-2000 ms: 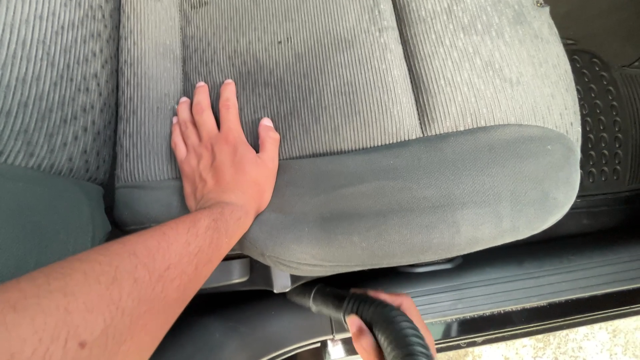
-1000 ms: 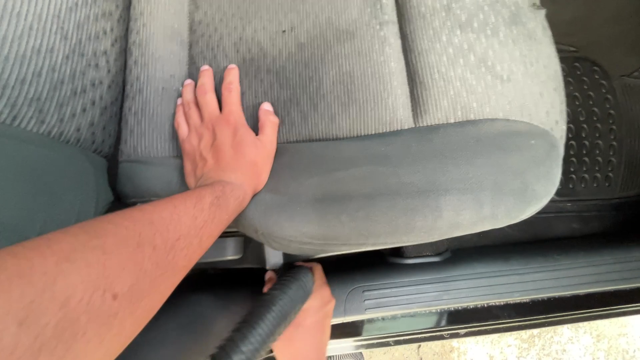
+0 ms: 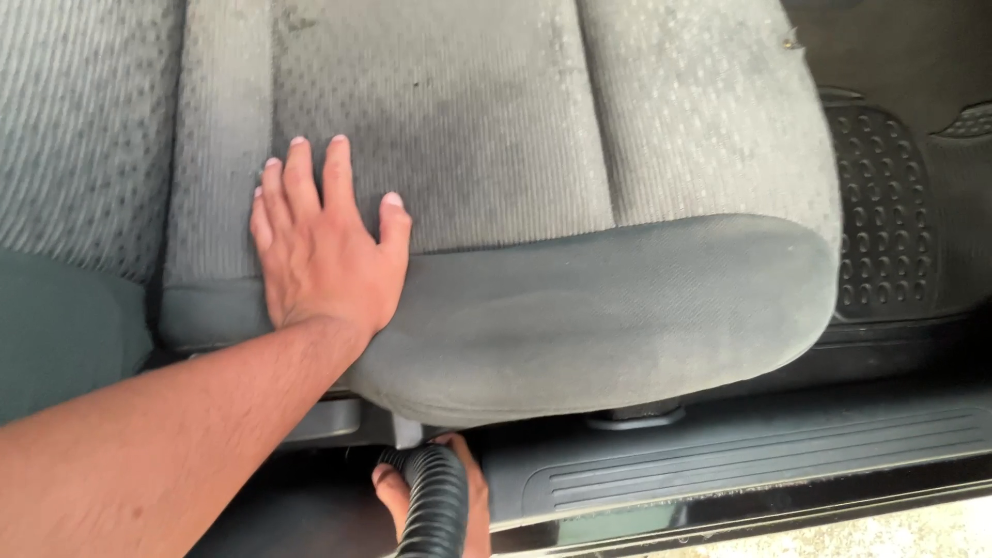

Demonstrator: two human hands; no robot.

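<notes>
My left hand (image 3: 329,240) lies flat with spread fingers on the grey ribbed fabric of a car seat cushion (image 3: 496,170), near its side bolster (image 3: 604,318). Below the bolster, my right hand (image 3: 473,496) is wrapped around a black corrugated vacuum hose (image 3: 438,496). The hose bends at the gap between the seat and the door sill; its front end is hidden under the seat edge. A grey plastic lever (image 3: 407,430) hangs just above the hose.
The seat backrest (image 3: 77,139) stands at the left. A black rubber floor mat (image 3: 883,217) lies at the right. Along the bottom right runs the ribbed door sill (image 3: 744,465), with pale ground (image 3: 914,527) outside it. A seat rail end (image 3: 635,418) shows under the cushion.
My right hand and the hose have moved left along the sill side since two seconds ago, and the hose's bend has changed. My left hand stays pressed on the seat.
</notes>
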